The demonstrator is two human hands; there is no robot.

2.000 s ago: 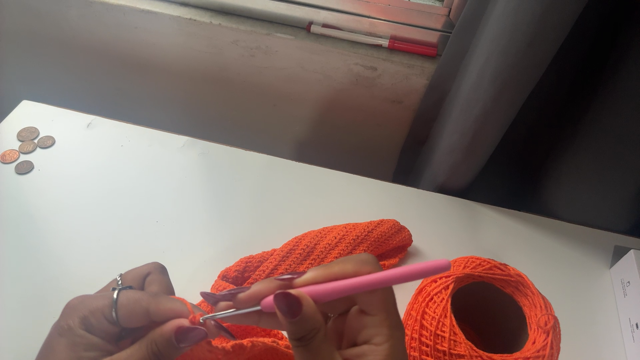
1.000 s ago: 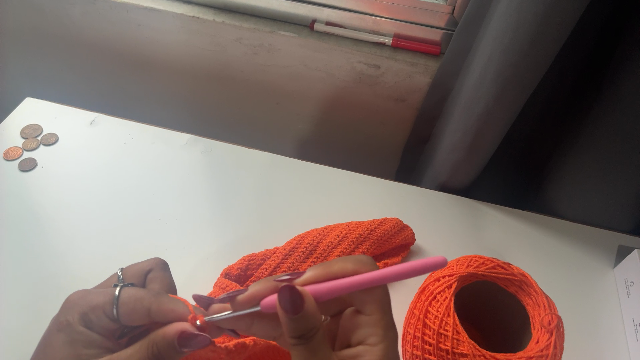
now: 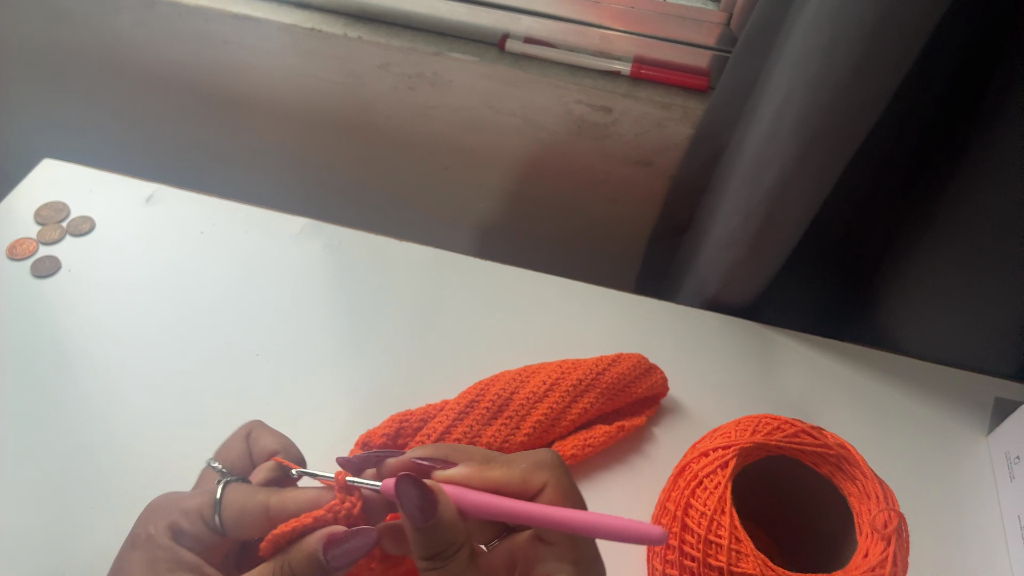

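Note:
My right hand holds a crochet hook with a pink handle and a metal shaft. The hook passes through a loop of orange yarn, and its tip catches a strand beside my left index finger. My left hand, with rings on it, pinches the edge of the orange crocheted piece. The ribbed, folded part of orange crochet lies on the table behind my hands; its link to the pinched edge is partly hidden. Right of my hands stands a ball of orange yarn with a hollow centre.
Several coins lie at the far left of the white table. A white pen with a red cap rests on the window ledge. A dark curtain hangs behind the table, and a white box stands at the right edge.
The pink handle has swung from slanting up to the right to slanting down to the right. The hook tip, earlier at the pinched stitches, now catches a strand above them.

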